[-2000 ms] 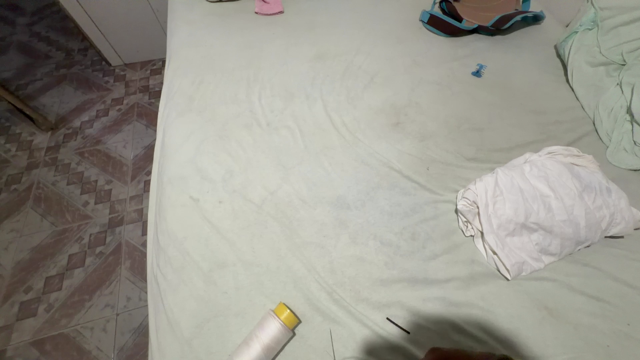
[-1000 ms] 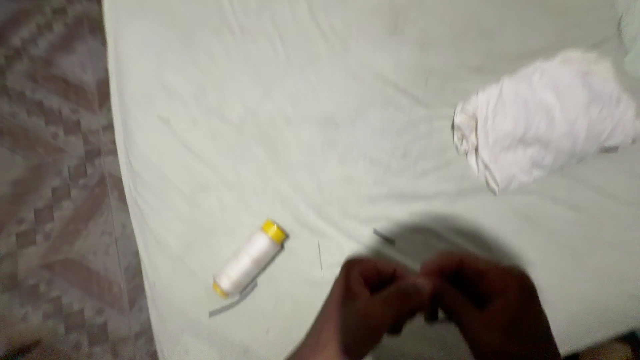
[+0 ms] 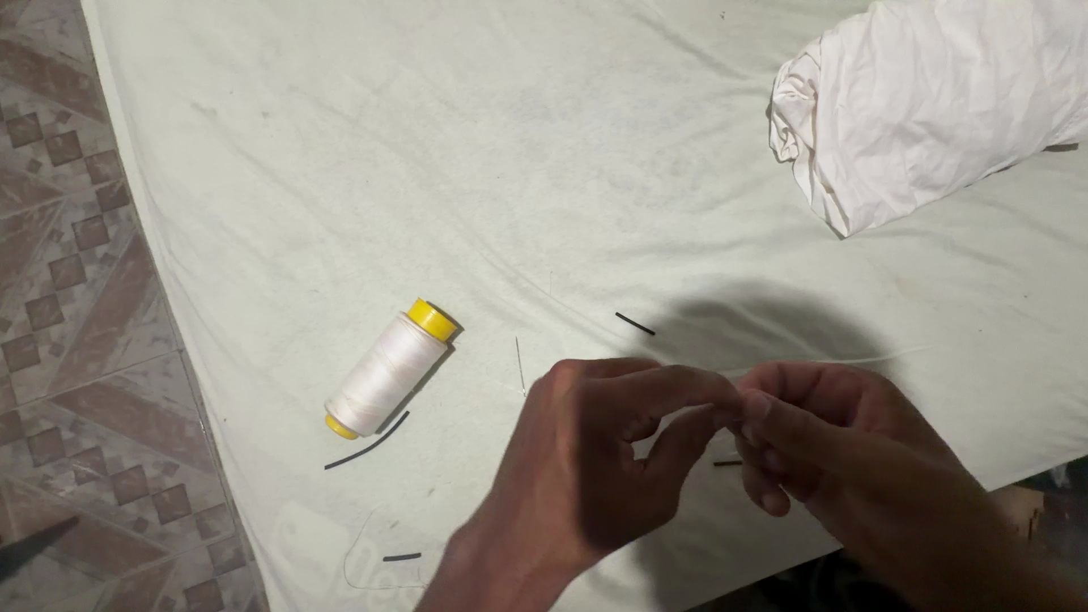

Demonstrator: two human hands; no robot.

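Observation:
My left hand (image 3: 612, 433) and my right hand (image 3: 833, 433) meet at the lower right of centre, thumbs and forefingers pinched tip to tip. Whatever lies between the fingertips is too small or hidden to make out. Left of my hands, a spool of white thread (image 3: 387, 374) with yellow ends lies on its side. Between spool and left hand is a thin sewing needle (image 3: 519, 365). Short black strips lie about: one above my hands (image 3: 635, 323), a curved one beside the spool (image 3: 370, 446), one near the bottom (image 3: 402, 558) and one partly behind my right hand (image 3: 727, 463).
A pale green sheet (image 3: 476, 170) covers the surface under everything. A folded white cloth (image 3: 943, 102) rests at the upper right. Loose thread (image 3: 347, 557) curls near the bottom strip. Patterned floor tiles (image 3: 68, 272) show beyond the left edge; a dark area borders the lower right edge.
Both hands have come up into view from the bottom edge and are together at the fingertips. The view has shifted downward, showing the whole spool and more black strips.

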